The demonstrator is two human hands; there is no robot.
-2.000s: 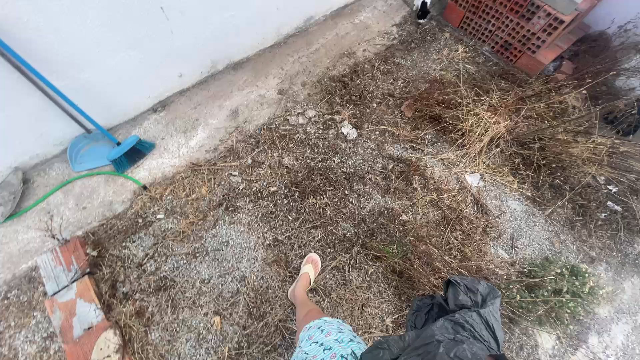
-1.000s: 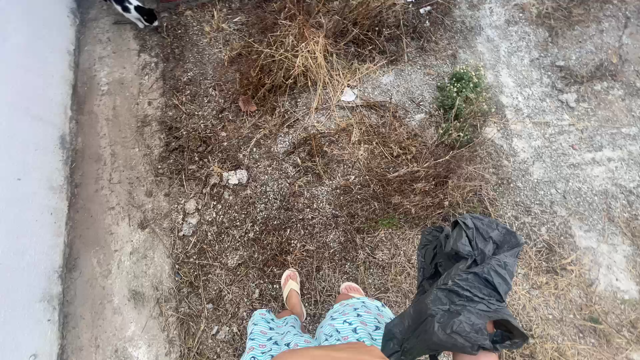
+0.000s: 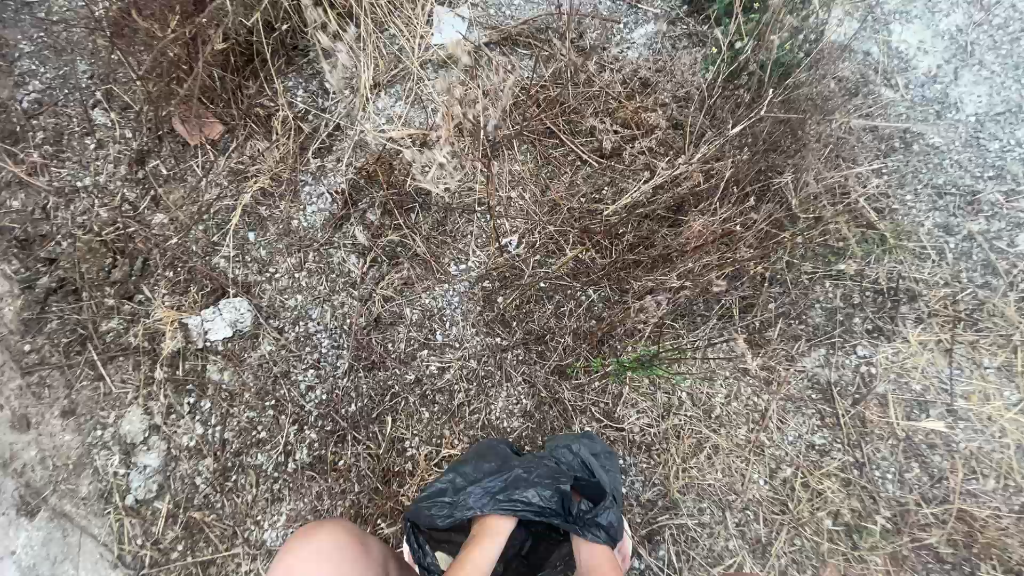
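A black plastic bag stands with its mouth spread at the bottom of the head view, beside a bare knee. My left hand reaches in over the near side of the mouth; its fingers are hidden by the far rim. At the bag's right side is my right hand, mostly covered by black plastic, with a bit of skin showing through a gap in the folds. Whether either hand grips anything cannot be seen. Something pale lies inside the bag's left part.
Dry brown weeds and straw cover the gravel ahead. A whitish rubble chunk lies at left, a reddish fragment farther up, and a white scrap at the top. Green sprigs grow right of centre. Concrete edges the lower left.
The black bag, earlier hanging bunched at the right of the legs, is now low in front with its mouth spread and both forearms at it. The view has turned and come closer to the ground.
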